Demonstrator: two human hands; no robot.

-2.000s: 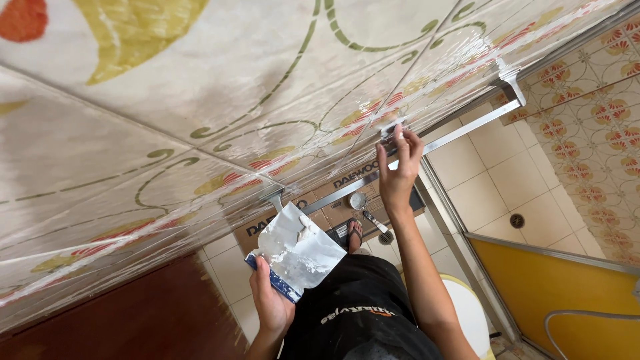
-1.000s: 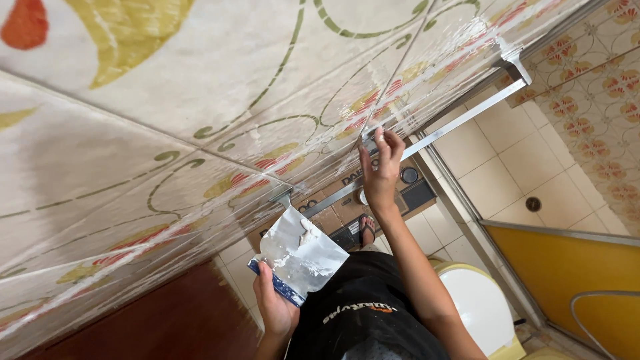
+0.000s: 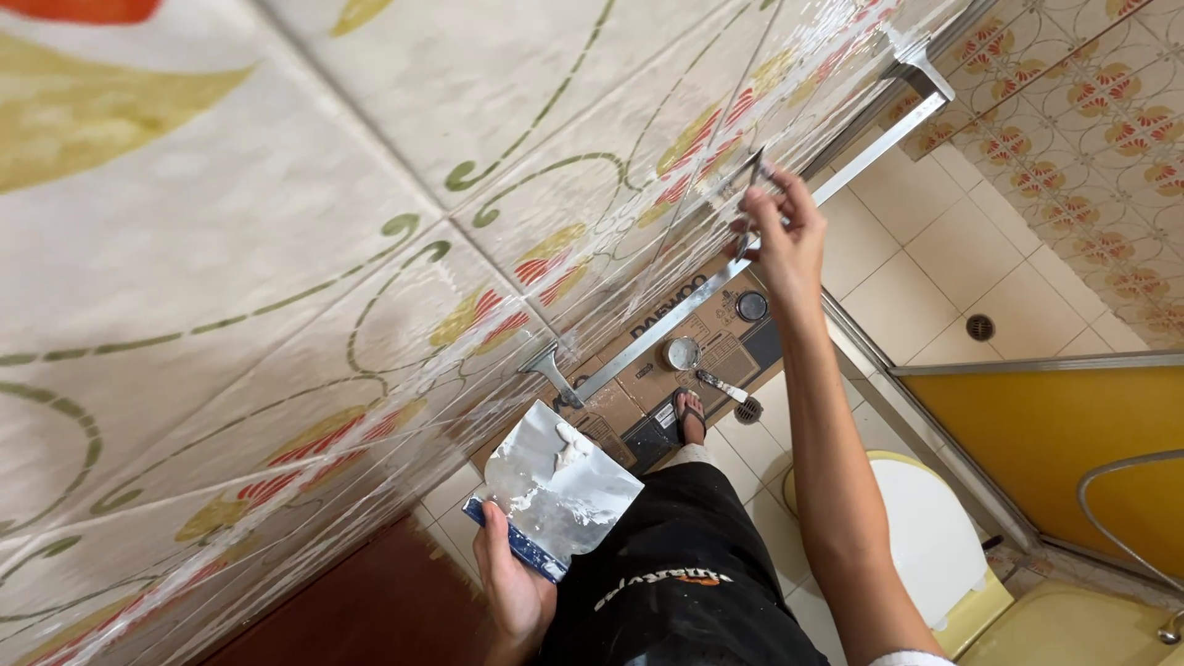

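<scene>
My left hand (image 3: 518,578) grips the blue edge of a broad metal spreader plate (image 3: 564,490), which carries a lump and smears of white paste. In my right hand (image 3: 782,222) is a small, thin metal blade (image 3: 754,190), pinched between fingers and thumb close to the patterned wall tiles (image 3: 573,222). The tiles beside that hand look glossy. A chrome towel bar (image 3: 666,333) runs along the wall past my right hand, one bracket near the plate and the other beyond the hand.
A printed cardboard sheet (image 3: 638,375) covers floor below, bearing an open round can (image 3: 682,353), a dark round lid (image 3: 751,305) and a paste-smeared tool (image 3: 721,385). My sandalled foot stands on it. A white-lidded toilet (image 3: 930,527) and yellow shower panel (image 3: 1045,444) are at right.
My right hand has stayed near the wall by the towel bar while its position and finger pose shifted. My left hand still holds the plate.
</scene>
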